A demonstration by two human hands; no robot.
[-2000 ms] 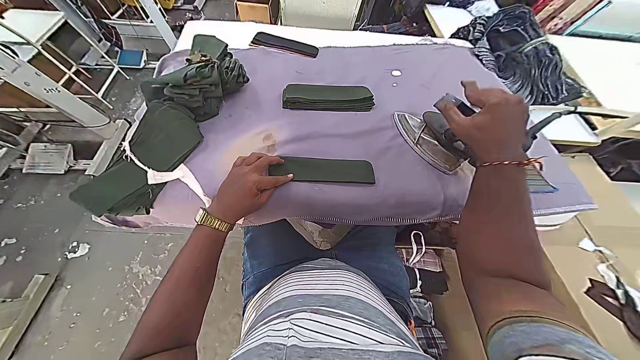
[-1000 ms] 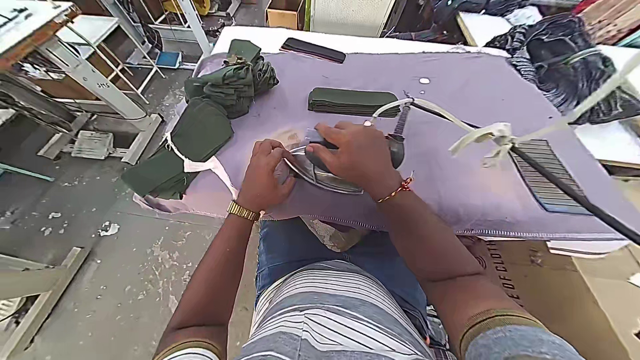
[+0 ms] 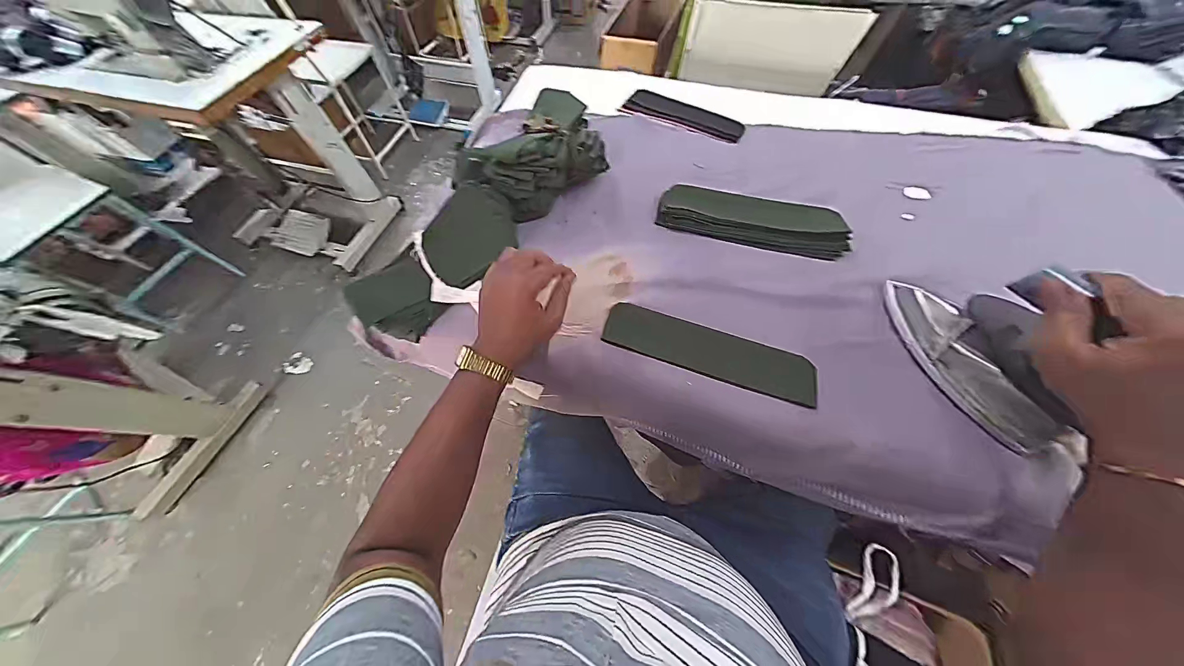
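My right hand [image 3: 1110, 361] grips the handle of an electric iron [image 3: 985, 370], which rests at the right of the purple cloth-covered table [image 3: 832, 305]. A dark green fabric piece [image 3: 710, 355] lies flat between my hands near the front edge. Behind it is a stack of similar green pieces [image 3: 754, 220]. My left hand [image 3: 523, 301], with a gold watch at the wrist, is raised beside green fabric pieces [image 3: 470, 231] and a white strip [image 3: 444, 291]; whether its fingers pinch anything cannot be told. Bunched green fabric [image 3: 541, 162] lies behind them.
A dark flat strip [image 3: 683, 115] lies by the table's far edge. Dark garments [image 3: 1064, 37] are piled at the back right. Another worktable [image 3: 185, 74] stands at the left across the floor. A bag with a white loop [image 3: 883, 601] sits below the table's front edge.
The iron has moved right with my right hand, off the area by my left hand, and the front green piece shows again. My left hand has moved left from that piece. The view has turned left.
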